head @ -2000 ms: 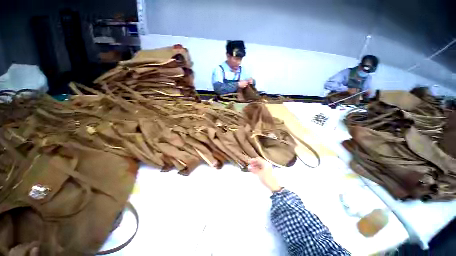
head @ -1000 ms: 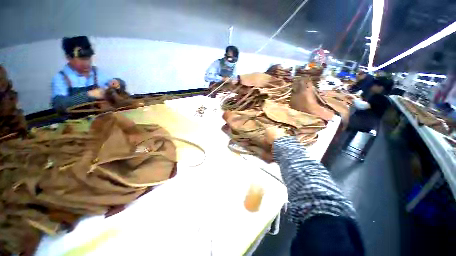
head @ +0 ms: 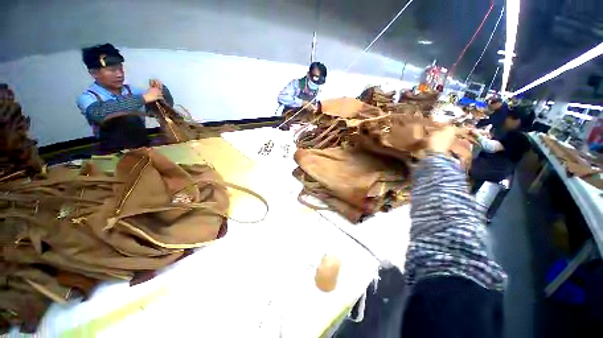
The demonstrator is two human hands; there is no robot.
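Note:
My right hand (head: 442,140) is at the right-hand heap, at the end of my outstretched arm in a checkered sleeve. It grips a brown bag (head: 397,132) by its upper part, raised over the heap; the fingers are blurred and partly hidden. Under it lies another brown bag (head: 344,173) near the table's right edge. My left hand is not in view. The glue bottle (head: 327,272), with amber contents, stands on the white-covered table (head: 264,277) near its right corner.
A large heap of brown bags (head: 99,231) covers the left side, with a strap looping right. Two people (head: 116,99) (head: 303,92) work across the table. Other people (head: 499,148) sit on the far right, beside an aisle. A thin cord crosses the table's right part.
The view has swung right from the left heap. My right hand has moved from that heap to the right-hand one, and a bag there has been lifted and shifted right.

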